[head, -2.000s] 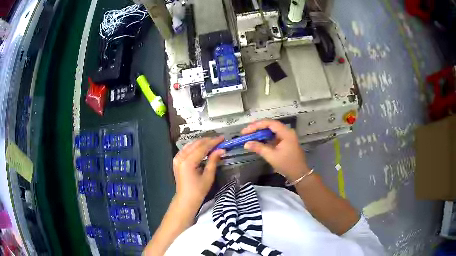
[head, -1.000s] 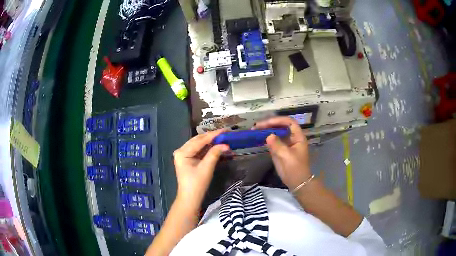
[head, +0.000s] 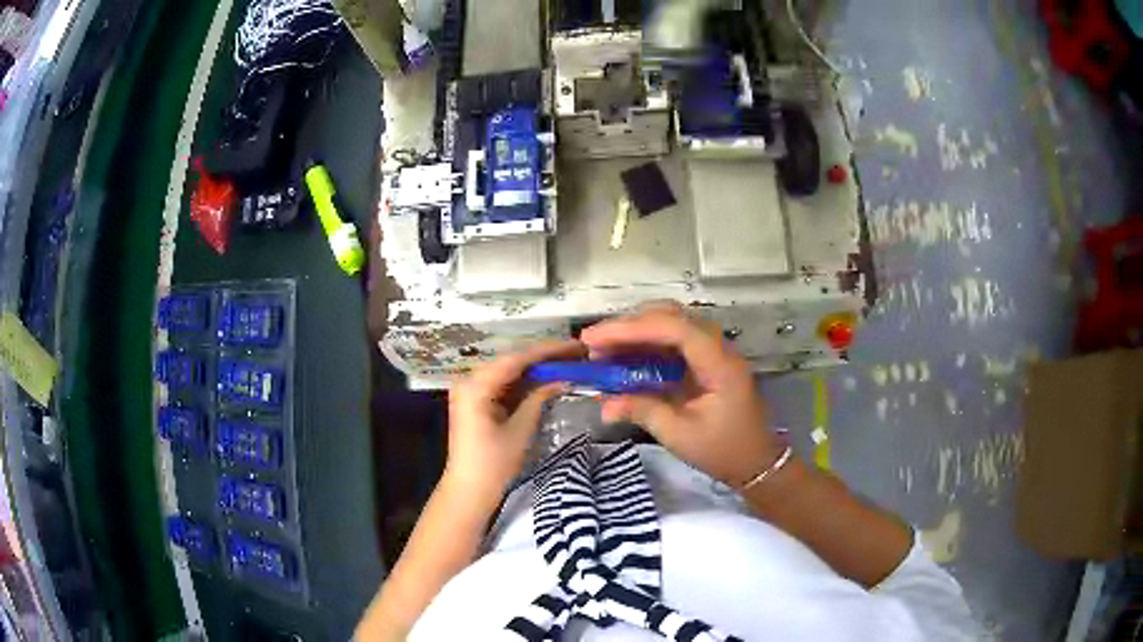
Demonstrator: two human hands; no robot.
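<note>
A blue housing [head: 607, 374] is held nearly edge-on in front of my body, its long side running left to right. My left hand [head: 496, 408] grips its left end between thumb and fingers. My right hand [head: 683, 391] grips its right end, fingers over the top and thumb below. Behind it stands the worn cream screwdriving machine [head: 589, 270]. Another blue housing [head: 513, 163] lies in the left fixture [head: 466, 216]. The right fixture [head: 727, 136] holds something blue, blurred under the driver head.
At the left, a clear blister tray [head: 291, 426] of blue housings lies on the dark green bench [head: 336, 502]. Beyond it are a yellow-green stick [head: 332, 220], a red pouch [head: 212, 206] and a black box [head: 248, 132]. A cardboard box [head: 1084, 452] stands on the floor at right.
Both hands still hold the housing, now turned level and thinner edge-on than one second ago. The camera view has shifted. The right fixture now shows blue under the driver head.
</note>
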